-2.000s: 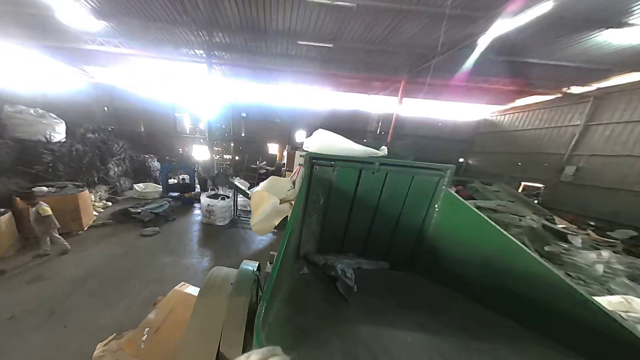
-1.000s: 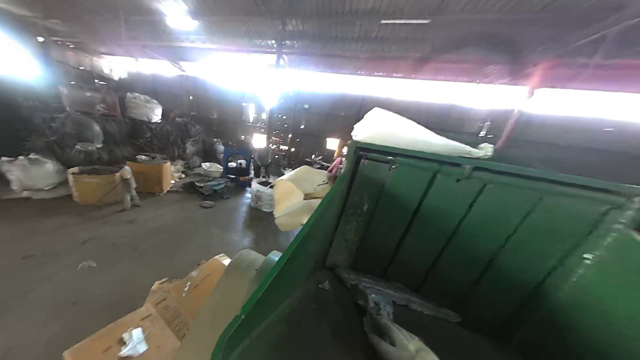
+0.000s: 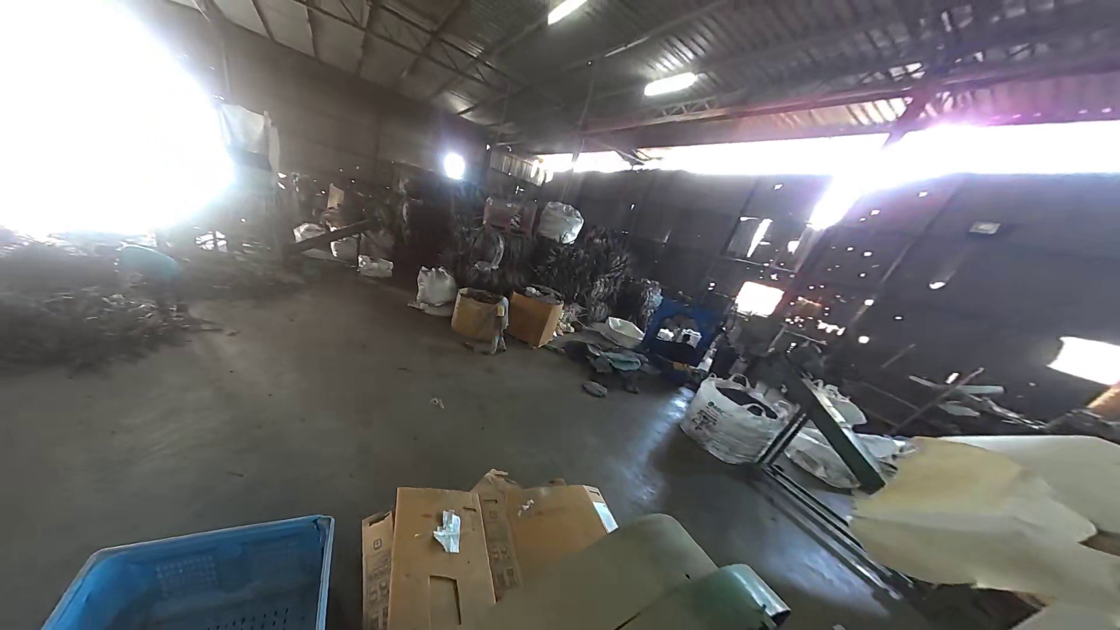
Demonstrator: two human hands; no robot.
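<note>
Neither my left hand nor my right hand shows in the head view. At the bottom left is a blue plastic crate, cut off by the lower edge. Flattened cardboard boxes lie to its right, with a crumpled scrap of white plastic on them. A rounded green-grey machine cover is at the bottom middle. Large pale yellowish sheets fill the lower right.
A white bulk bag stands by a dark metal frame. Cardboard bins stand farther back, a person beside them. Another person, blurred, is by a dark heap at the left. Dark bundles line the back wall.
The view has swung far to the left. The green metal bin has left the frame, and the blue crate and the dark heap have come into it.
</note>
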